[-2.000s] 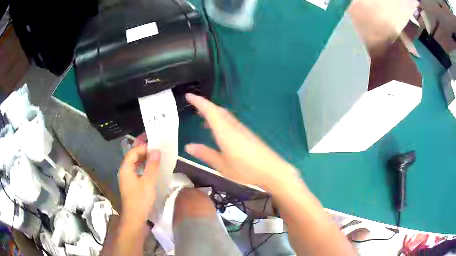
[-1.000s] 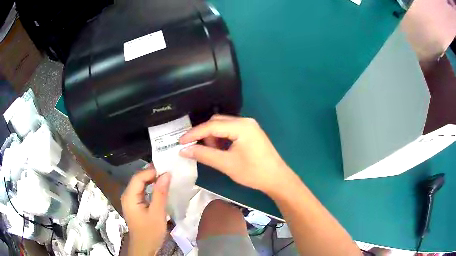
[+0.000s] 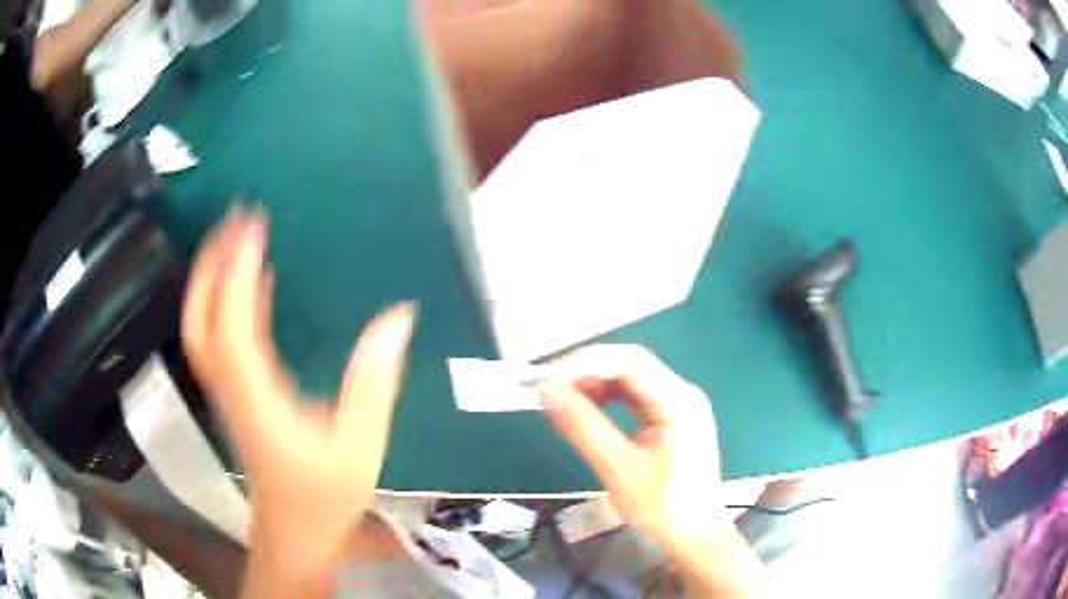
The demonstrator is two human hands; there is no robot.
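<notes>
My right hand (image 3: 650,439) pinches a small white barcode label (image 3: 495,385) at its right end, just in front of the retail box. My left hand (image 3: 299,398) is raised and blurred, empty, with fingers and thumb apart, between the printer and the box. The white retail box (image 3: 609,222) stands on the green table, its brown inside showing at the open top. The black label printer (image 3: 100,293) is at the left, with the white label strip (image 3: 182,439) hanging from its front.
The black barcode scanner (image 3: 829,334) lies on the table (image 3: 937,351) right of the box. White cartons (image 3: 990,53) are at the far right. Another person's arm (image 3: 76,47) shows at the top left. Bagged white units (image 3: 59,550) are at the lower left.
My right hand has taken a label off the strip and moved right to the box. My left hand has let go of the strip and opened. The view has turned towards the box.
</notes>
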